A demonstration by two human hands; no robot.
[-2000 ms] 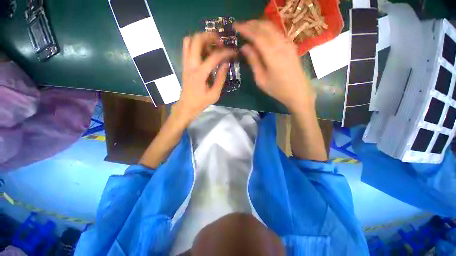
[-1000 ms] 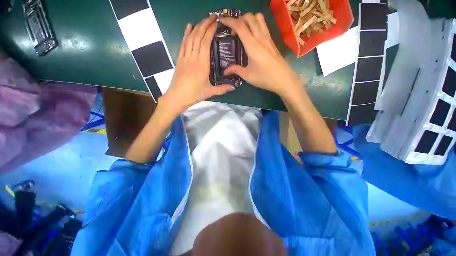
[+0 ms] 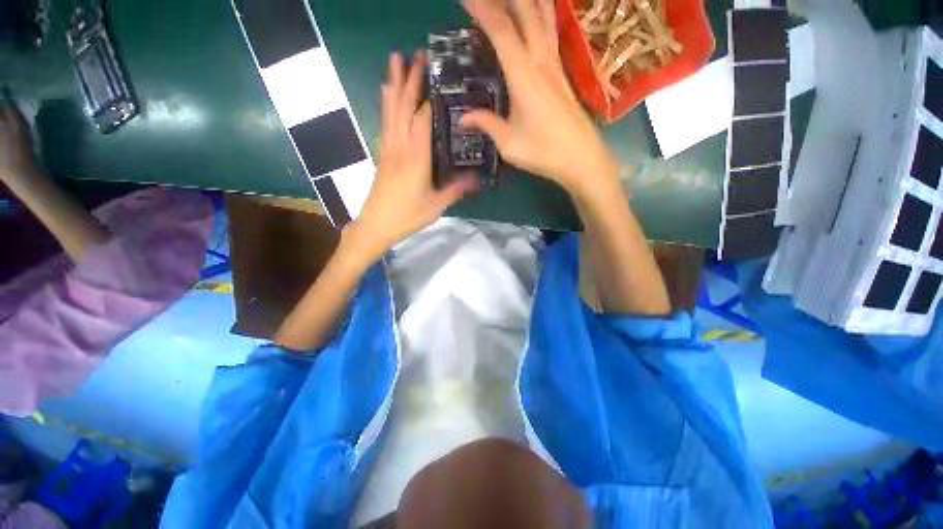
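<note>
An open phone body [image 3: 462,78] lies upright on the dark green mat in front of me, circuitry at its far end. A black battery [image 3: 470,122] with small print is seated in it. My left hand [image 3: 405,170] is bare and lies along the phone's left edge, thumb at its near end. My right hand [image 3: 548,124] is at the right side, its thumb on the battery and its fingers stretched past the far end. Both hands touch the phone.
A red bin [image 3: 677,70] of tan strips stands right of my hand, beside white slips [image 3: 691,112] and a black-celled strip [image 3: 753,134]. White trays [image 3: 874,227] are at far right. A black-and-white strip [image 3: 302,88], another phone body [image 3: 100,70] and a neighbour's arm [image 3: 47,196] are at left.
My right hand's fingers have straightened and moved toward the far edge, uncovering the phone's circuitry. My left fingers have drawn back from its far end. A neighbour's bare arm has come in at left.
</note>
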